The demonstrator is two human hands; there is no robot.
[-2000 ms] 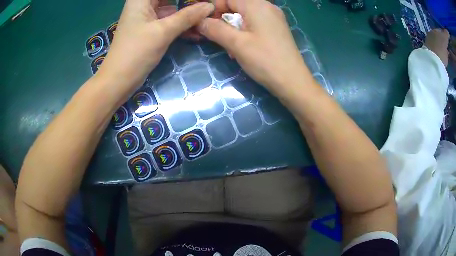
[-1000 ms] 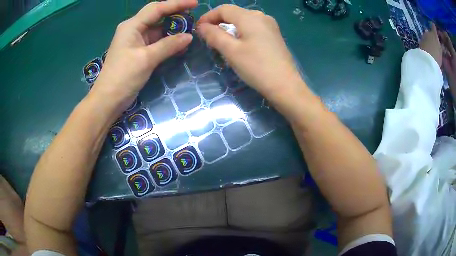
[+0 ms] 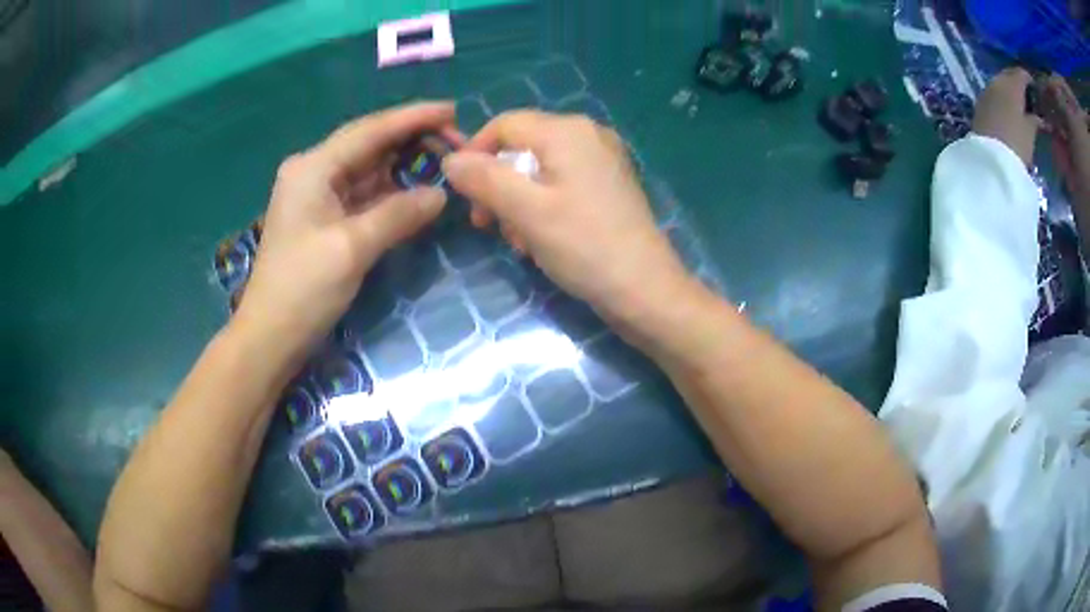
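Note:
My left hand [image 3: 341, 209] holds a black rounded-square watch module [image 3: 421, 165] between thumb and fingers, its ringed face turned up. My right hand [image 3: 556, 197] is pinched at the module's right edge; whether its fingertips grip the module is hidden. A small crumpled white cloth or tissue [image 3: 519, 161] is tucked in my right hand's fingers. Beneath both hands lies a clear sticker sheet [image 3: 445, 320] with rounded-square outlines, many empty, under strong glare. Several dark face stickers [image 3: 453, 458] remain at its lower left, and a few show beside my left wrist.
Two clusters of black modules [image 3: 856, 122] lie at the right. A pinkish-white frame with a dark window [image 3: 415, 40] lies near the bright green strip [image 3: 132, 114]. A person's white sleeve [image 3: 968, 263] and hands are at far right, beside a blue bin [image 3: 1038, 36].
The view has shifted, so the table and hands sit lower and the framed card shows at the top. My left hand still holds the module, with my right hand at its edge.

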